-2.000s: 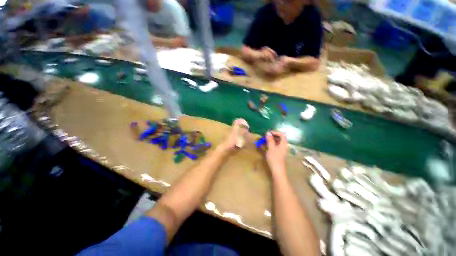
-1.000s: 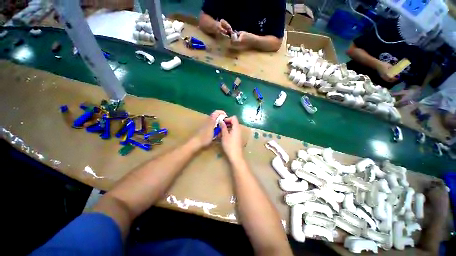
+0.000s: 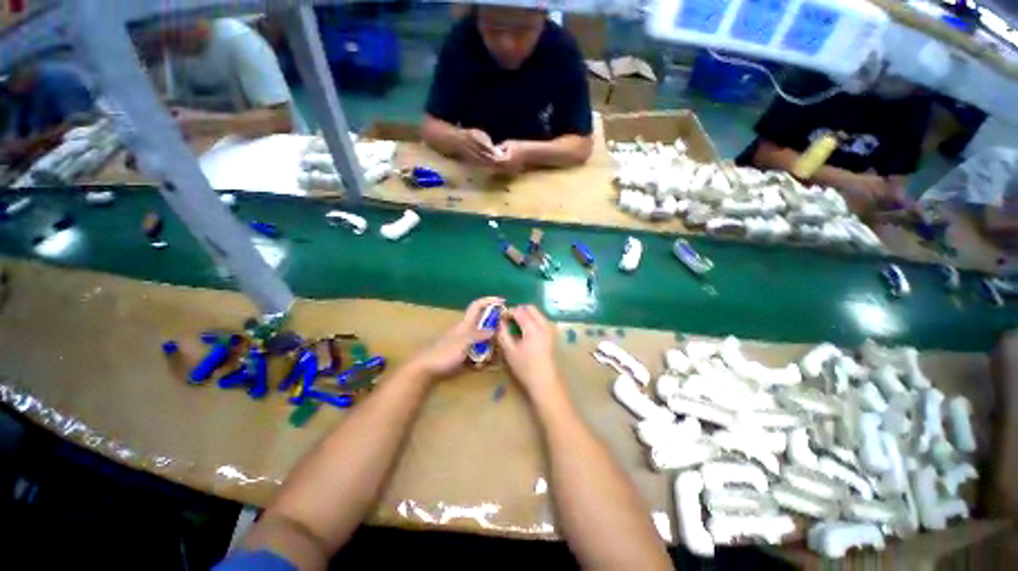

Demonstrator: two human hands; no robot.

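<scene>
My left hand [image 3: 455,341] holds a white housing with a blue battery cell [image 3: 487,321] lying in its hollow, over the bench near the belt. My right hand [image 3: 529,344] is at the right side of the same housing, its fingertips at the cell's upper end. A dark or green bit shows at those fingertips, too small to name. A heap of blue battery-and-board assemblies [image 3: 305,375] lies to the left of my hands. A large heap of white housings [image 3: 770,435] lies to the right.
The green conveyor belt [image 3: 424,276] crosses beyond my hands, carrying scattered housings and cells. A slanted metal post [image 3: 190,167] stands at the left. Workers [image 3: 508,89] sit across the belt beside more housings [image 3: 726,195]. A power strip [image 3: 770,28] hangs above.
Two seconds ago my hands were apart, the right with a blue cell. Now they are together and the cell lies in the housing. The view has tilted up since one second ago.
</scene>
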